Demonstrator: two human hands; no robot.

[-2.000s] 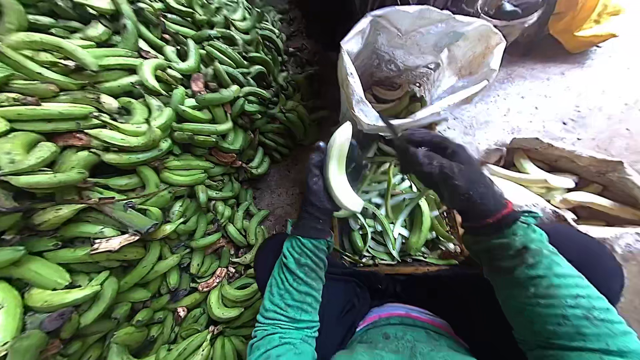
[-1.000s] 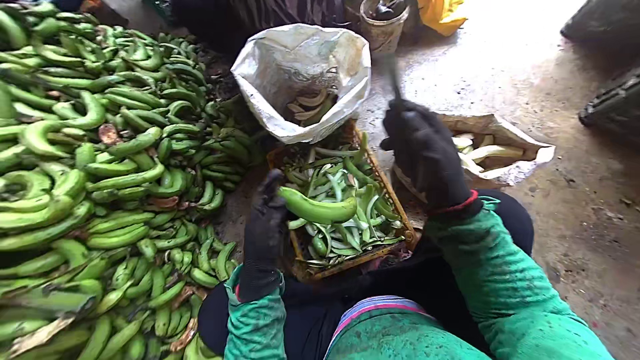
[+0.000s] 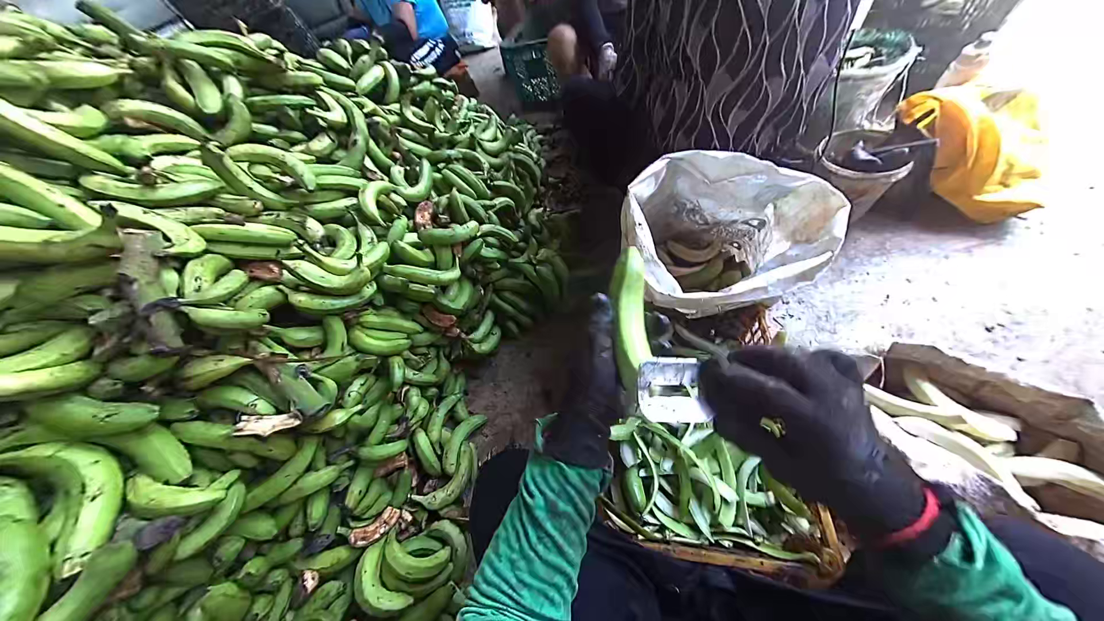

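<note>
My left hand, in a dark glove, grips a green plantain that stands nearly upright. In my right hand, also dark-gloved, is a metal peeler with a wide slotted head, which lies against the lower part of the plantain. Below both hands, a crate holds a heap of green peel strips. Peeled plantains lie in a sack at the right. The left hand's fingertips are partly hidden behind the plantain.
A large pile of green plantains fills the left. Beyond the crate stands an open white sack with peels inside. Buckets and a yellow sack are at the back right. Other people sit at the back.
The right hand has come down from beside the crate, bringing the peeler to the plantain. The plantain has turned from lying level to nearly upright. The view has shifted strongly.
</note>
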